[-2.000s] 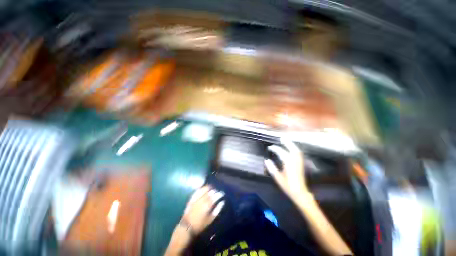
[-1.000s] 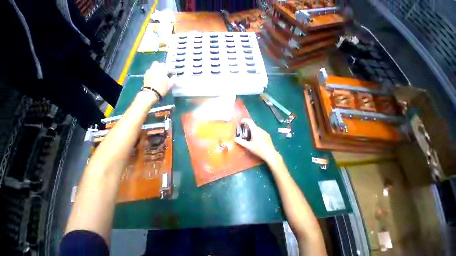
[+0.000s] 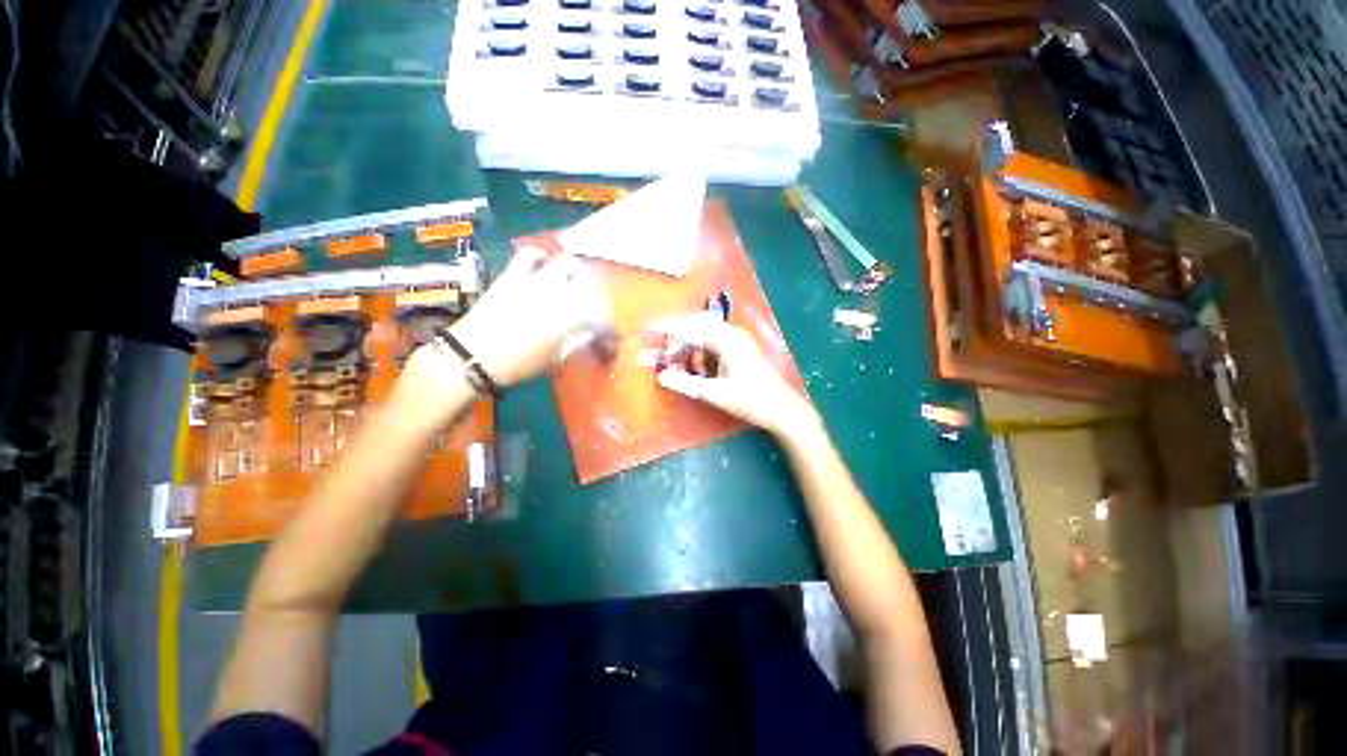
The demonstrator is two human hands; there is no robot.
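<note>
The red-orange work plate (image 3: 628, 436) lies mid-bench with a white folded cloth (image 3: 643, 229) on its upper part. My left hand (image 3: 550, 318) is over the plate's left side, fingers bent, with a small dark part at its fingertips. My right hand (image 3: 727, 377) is over the plate's right side, its fingers closed on a small dark and coppery part, partly hidden. The hands are close but apart. The white foam tray (image 3: 628, 111) with rows of black parts stands behind. The orange assembly fixture (image 3: 333, 495) at left holds black coils in its nests.
Tweezers (image 3: 835, 236) lie right of the plate, with copper pieces (image 3: 857, 319) nearby. An amber-handled tool (image 3: 576, 192) lies at the tray's front edge. A pale card (image 3: 965, 513) lies at the bench's right edge. Spare fixtures (image 3: 1101, 347) and an open cardboard box (image 3: 1263, 369) stand at right.
My left hand has moved from the foam tray's left edge down to the work plate. My right hand stays over the plate, slightly further left. The view has shifted, showing more of the left fixture.
</note>
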